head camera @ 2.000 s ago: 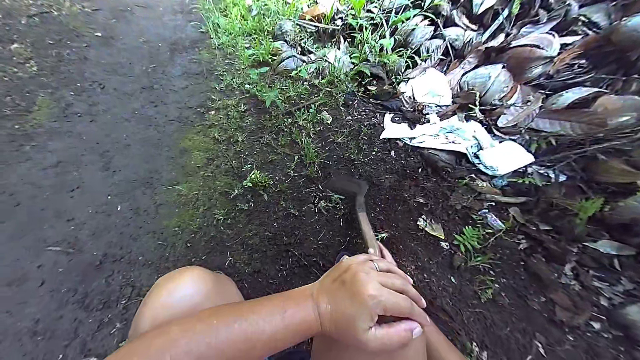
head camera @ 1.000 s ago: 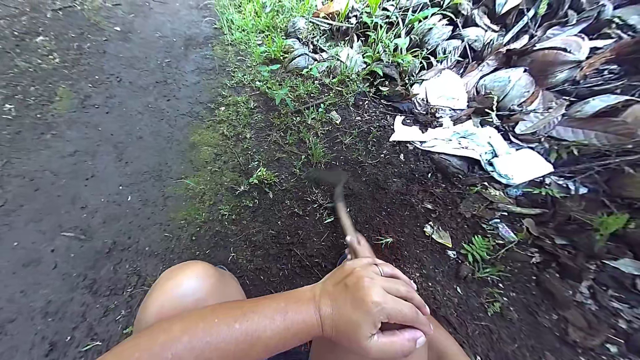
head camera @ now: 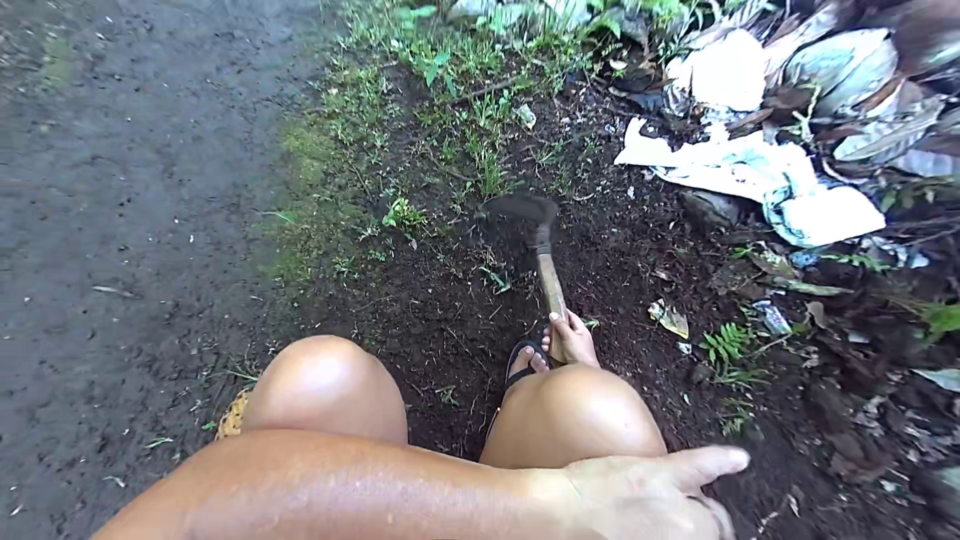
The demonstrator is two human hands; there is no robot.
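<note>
My right hand (head camera: 568,337) is closed around the wooden handle (head camera: 551,281) of a sickle, beyond my right knee. Its dark curved blade (head camera: 525,208) points left, over dark soil beside short weeds, and looks slightly blurred. My left arm lies across in front of both knees. At its end my left hand (head camera: 652,491) is near the lower right of the view, with one finger stretched to the right and the others partly bent. I see nothing held in it, though its lower part is cut off by the frame's edge.
A packed dirt path (head camera: 150,187) runs along the left. Grass and weeds (head camera: 480,120) grow ahead. Crumpled white cloth or plastic (head camera: 780,176) lies at the right by dry leaves and husks (head camera: 847,67). A sandalled foot (head camera: 527,360) shows beside my right hand.
My left hand has moved down and to the right from the right knee, and its fingers have spread somewhat. My right hand, mostly covered before, now shows on the sickle handle.
</note>
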